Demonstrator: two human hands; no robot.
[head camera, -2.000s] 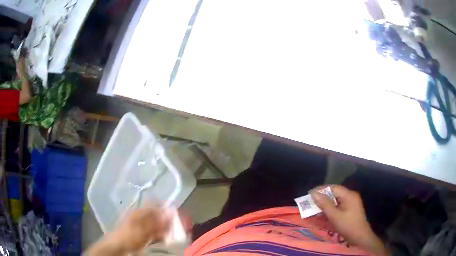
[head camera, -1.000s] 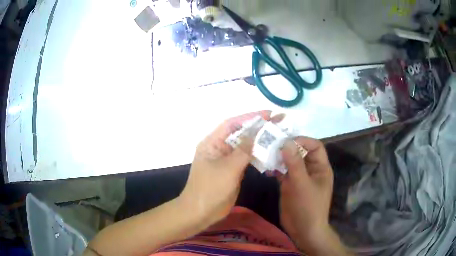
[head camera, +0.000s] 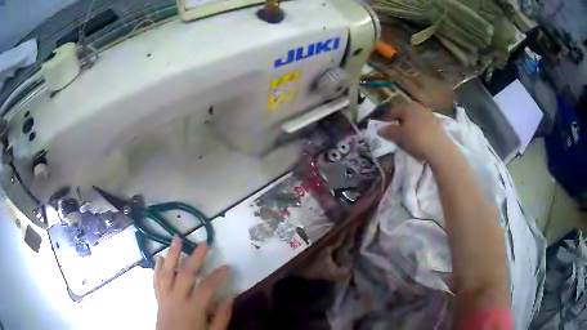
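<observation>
My left hand (head camera: pixel 188 287) lies on the white table with fingers spread, fingertips at the handles of the dark green scissors (head camera: pixel 170 225), not gripping them. My right hand (head camera: pixel 415 132) reaches past the machine's right end, fingers bent down at a small white piece (head camera: pixel 380 136); whether it holds this is unclear. The red-edged tray (head camera: pixel 315 177) beside the machine holds bobbins (head camera: pixel 338 151) and small metal parts. Pale grey-white cloth (head camera: pixel 412 225) hangs under and around my right forearm.
The cream JUKI machine head (head camera: pixel 238 84) spans the back. Its needle area (head camera: pixel 87 225) is brightly lit at left. Small printed labels (head camera: pixel 286 219) lie on the table before the tray. Khaki cut pieces (head camera: pixel 450 26) and an orange-handled tool (head camera: pixel 385 49) are behind.
The view has turned right. My hands, together on white labels a second ago, are now apart: left down by the scissors, right out past the tray. The catch bin has left the view.
</observation>
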